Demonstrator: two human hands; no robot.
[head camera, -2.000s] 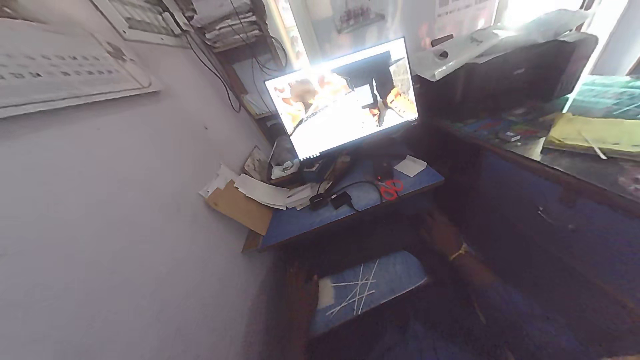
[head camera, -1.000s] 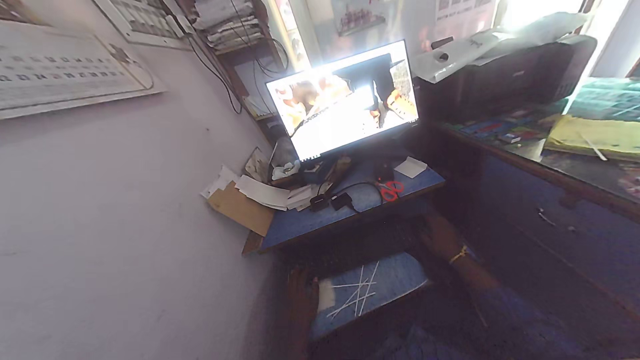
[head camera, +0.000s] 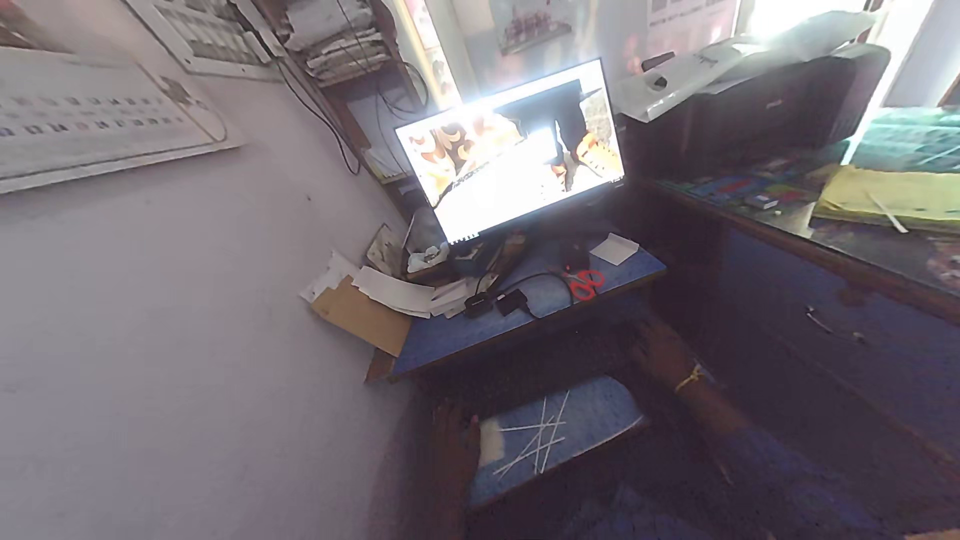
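Observation:
Low in the view, my left hand (head camera: 456, 442) rests at the left end of a blue pull-out tray (head camera: 592, 397), next to a pale patch on its surface. Several thin white sticks (head camera: 541, 435) lie crossed over one another on this tray. My right hand (head camera: 660, 349), with a yellow band at the wrist, is beyond the tray's right end, in deep shadow under the desk edge; whether it touches anything cannot be told. Above, on the blue desk (head camera: 457, 341), lie red-handled scissors (head camera: 586, 285), a black adapter with a cable (head camera: 513, 301) and a folded white paper (head camera: 615, 249).
A lit monitor (head camera: 517, 150) stands on the desk. Papers and a brown cardboard piece (head camera: 362, 315) lean at its left, by the wall. At right, a black printer (head camera: 772, 105) and a yellow cloth or folder (head camera: 892, 196) rest on a counter above blue drawers.

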